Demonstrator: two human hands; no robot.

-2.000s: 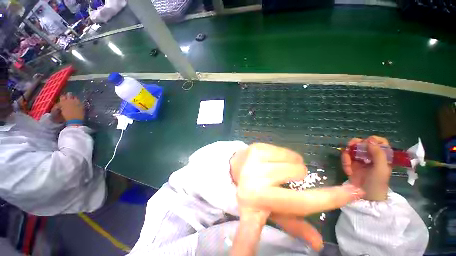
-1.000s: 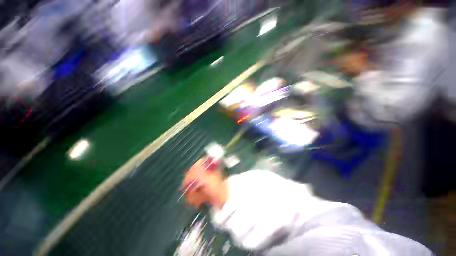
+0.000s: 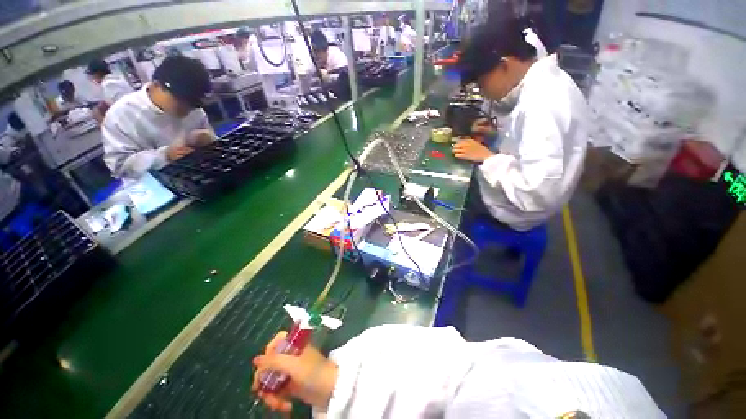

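My right hand point(image 3: 298, 375) is closed round a glue syringe point(image 3: 285, 357) with red fluid in its clear barrel, low in the picture. A green cap point(image 3: 314, 319) sits on the syringe's upper end, with white tissue point(image 3: 329, 322) round it and a pale air hose point(image 3: 342, 255) running up from it. The syringe is tilted, its lower end over the dark ribbed component tray point(image 3: 214, 360). The small parts on the tray are too small to tell. My left hand is not in view.
The blue glue dispenser point(image 3: 401, 266) stands beyond my hand, with papers and a carton point(image 3: 327, 219) on it. A black cable hangs above. A person point(image 3: 532, 139) sits at the bench ahead; another person point(image 3: 155, 123) works across the green conveyor point(image 3: 270, 192) by black trays point(image 3: 237, 151).
The view has swung right and up, from the tray and bottle to the dispenser and workers. My left hand has left the picture. My right hand still holds the syringe.
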